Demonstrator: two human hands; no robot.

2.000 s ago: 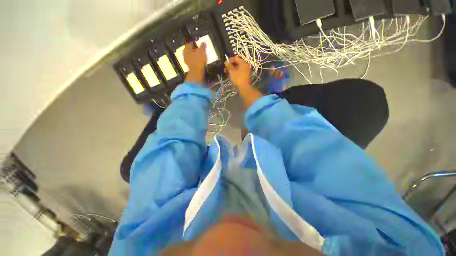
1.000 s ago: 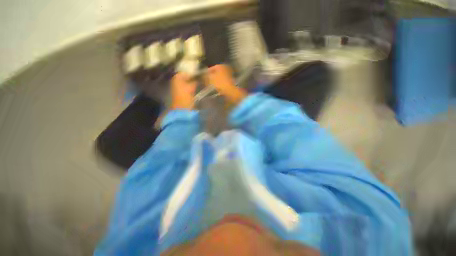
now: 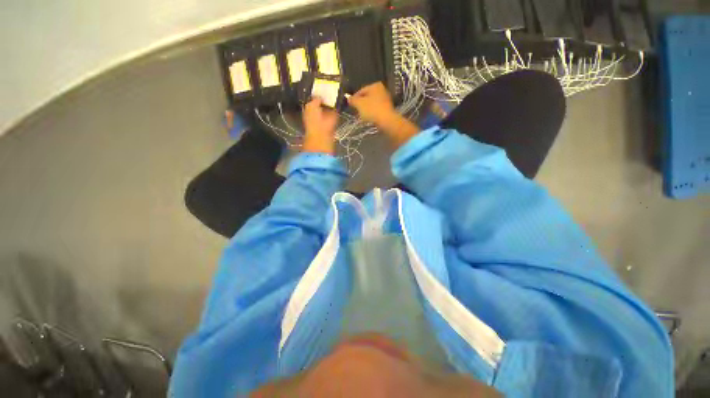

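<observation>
My left hand (image 3: 320, 119) is shut on a smartphone (image 3: 325, 92) with a white label and yellow edge, held over the near edge of the phone tray (image 3: 247, 102). Four more labelled phones lie side by side in the tray; the slot at its right end is dark and holds no phone. My right hand (image 3: 372, 103) pinches a small white cable plug (image 3: 349, 98) just right of the held phone, apart from it. Thin white charging cables (image 3: 354, 128) hang loosely below both hands.
A charging hub (image 3: 396, 58) with dense white plugs stands right of the tray. More black phones (image 3: 504, 14) with white cables lie beyond it. The blue platform deck (image 3: 689, 109) is at far right. My knees flank the work; a table edge (image 3: 156, 54) curves at upper left.
The held phone has come out of the tray's right part towards me, leaving a dark slot. My view has shifted, bringing the blue deck in at right.
</observation>
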